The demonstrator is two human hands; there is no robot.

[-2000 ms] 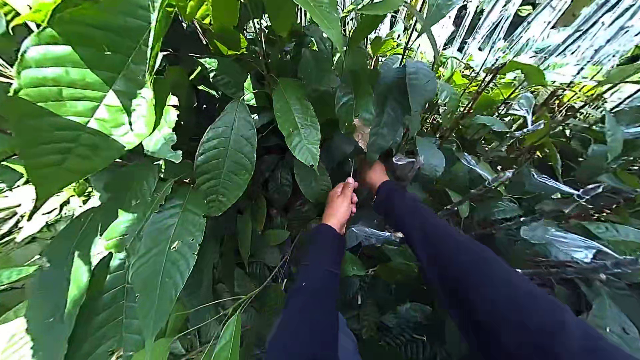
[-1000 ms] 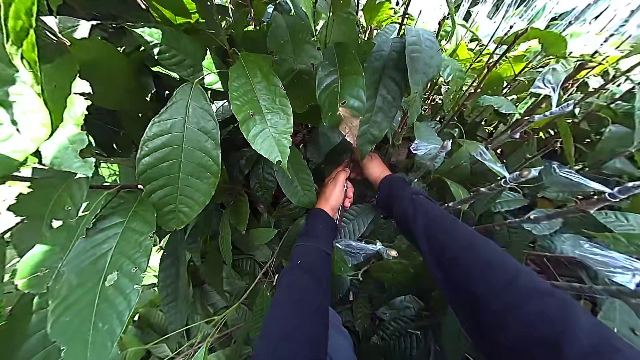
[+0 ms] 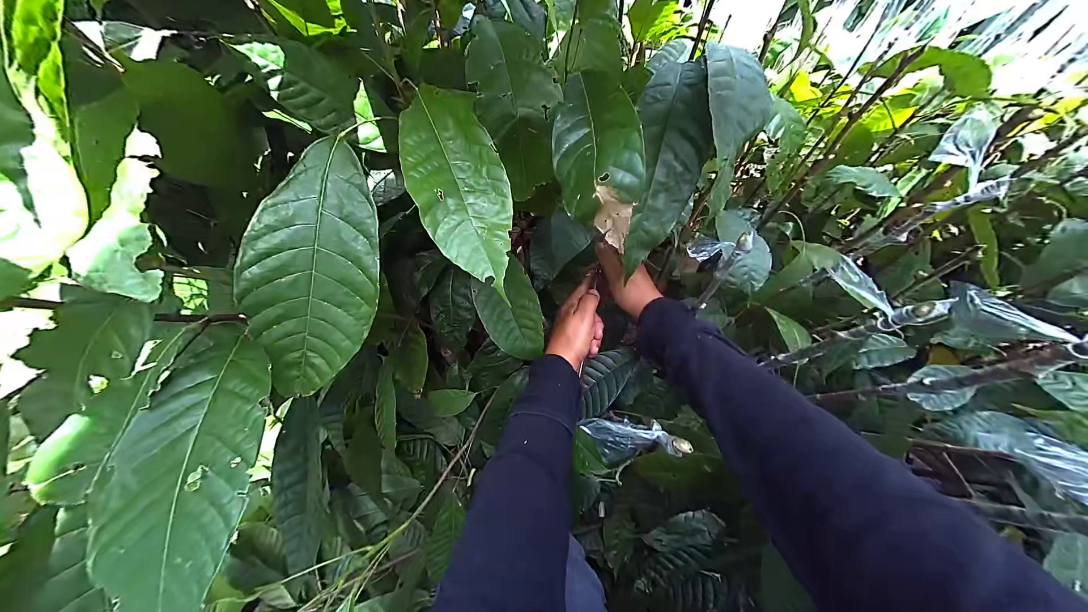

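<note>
My left hand [image 3: 578, 325] is closed around a thin, light-coloured object whose kind I cannot make out; a narrow end shows below the fist. Just right of it and slightly higher, my right hand [image 3: 627, 285] reaches in among the leaves, its fingertips partly hidden behind foliage. A green leaf with a dry brown tip [image 3: 613, 214] hangs directly above both hands. Beside it droops a long dark green leaf [image 3: 671, 153] that overlaps the right hand's fingers. Whether the right hand grips a stem cannot be seen.
Branches with clear plastic film wrapped on their ends [image 3: 922, 313] stick out at the right. Another plastic-wrapped stub [image 3: 633, 438] lies below my hands, between the forearms. Broad green leaves [image 3: 310, 263] crowd the left side, and a thin stem [image 3: 446, 476] slants up from the bottom.
The view has shifted since two seconds ago. Both hands remain close together among the leaves; the right hand's fingers, more in the open a second ago, are now more hidden by a leaf.
</note>
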